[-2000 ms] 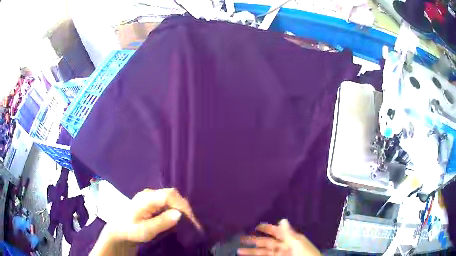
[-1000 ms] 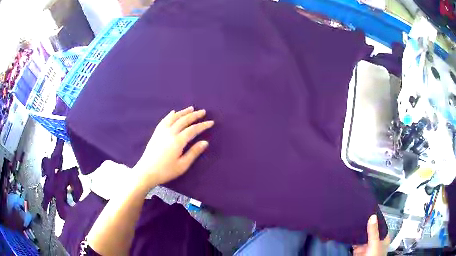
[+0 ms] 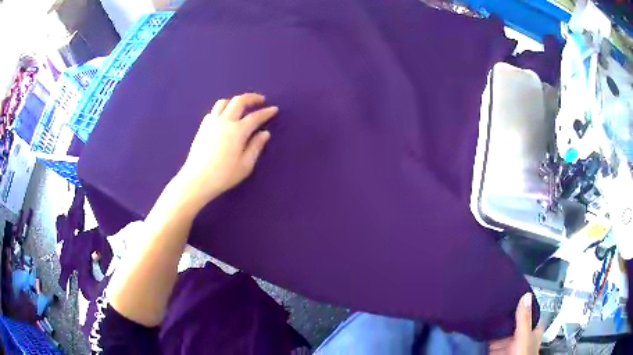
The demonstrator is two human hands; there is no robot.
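Note:
The dark purple body panel (image 3: 347, 173) lies spread out left of the machine, with its near edge over the blue-clad lap. My left hand (image 3: 229, 142) rests on top of the panel at the left, fingers slightly bent, gripping nothing that I can see. My right hand (image 3: 520, 333) is at the panel's near right corner, cut off by the bottom edge, with the thumb on top of the cloth and the fingers mostly hidden. The overlock machine (image 3: 600, 139) stands at the right, its pale cloth plate (image 3: 517, 145) beside the panel's right edge.
Blue plastic crates (image 3: 118, 73) stand at the left behind the panel. More purple cloth (image 3: 222, 315) lies below my left forearm. Purple scraps (image 3: 80, 243) hang or lie at the left over the floor. A blue table edge (image 3: 531, 24) runs along the back right.
My hands have moved apart, the right to the panel's near right corner and the left onto its top. The panel's near edge now spreads across the lap. Over the last second my left hand slid farther away.

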